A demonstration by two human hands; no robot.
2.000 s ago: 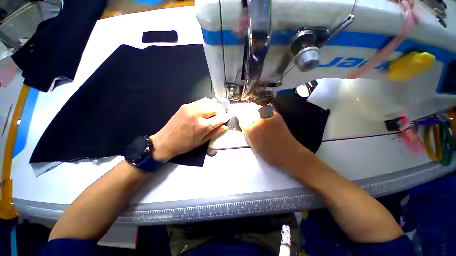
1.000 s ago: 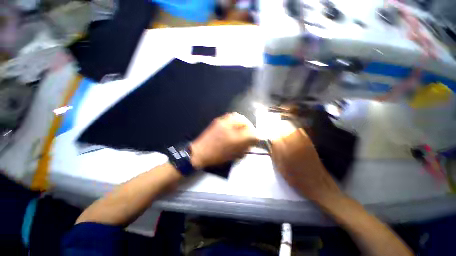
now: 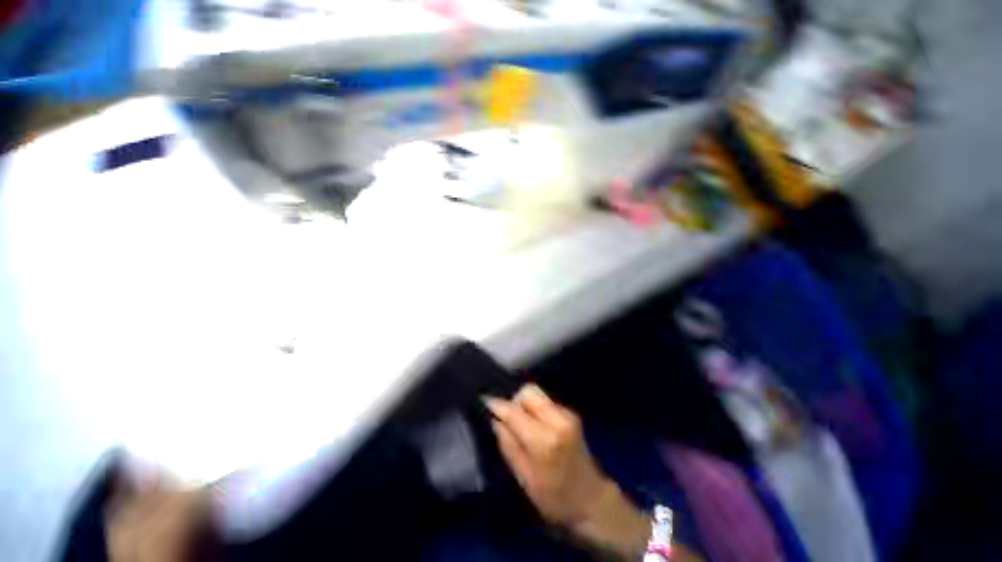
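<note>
The view is strongly blurred. My right hand [image 3: 544,445] is at the lower middle, off the table's front edge, with fingertips closed on black cloth [image 3: 467,373]. The cloth hangs over the edge and spreads below it; a pale patch shows on it. My left hand [image 3: 159,521] is at the bottom left, smeared and partly cut off, with black cloth beside it; its grip cannot be made out. A small black strip [image 3: 134,153] lies on the white table at the upper left. The needle area of the sewing machine [image 3: 423,104] is blurred, with no hand there.
The table's front edge [image 3: 571,291] runs diagonally. A yellow block [image 3: 508,94] is on the machine arm. A pink item [image 3: 634,205] and coloured rings [image 3: 703,203] are at the table's right. A blue crate [image 3: 808,318] with contents stands below right.
Both hands have left the needle area and come to the near table edge. The black panel is off the tabletop, towards me. The view has swung right, bringing the crate into sight.
</note>
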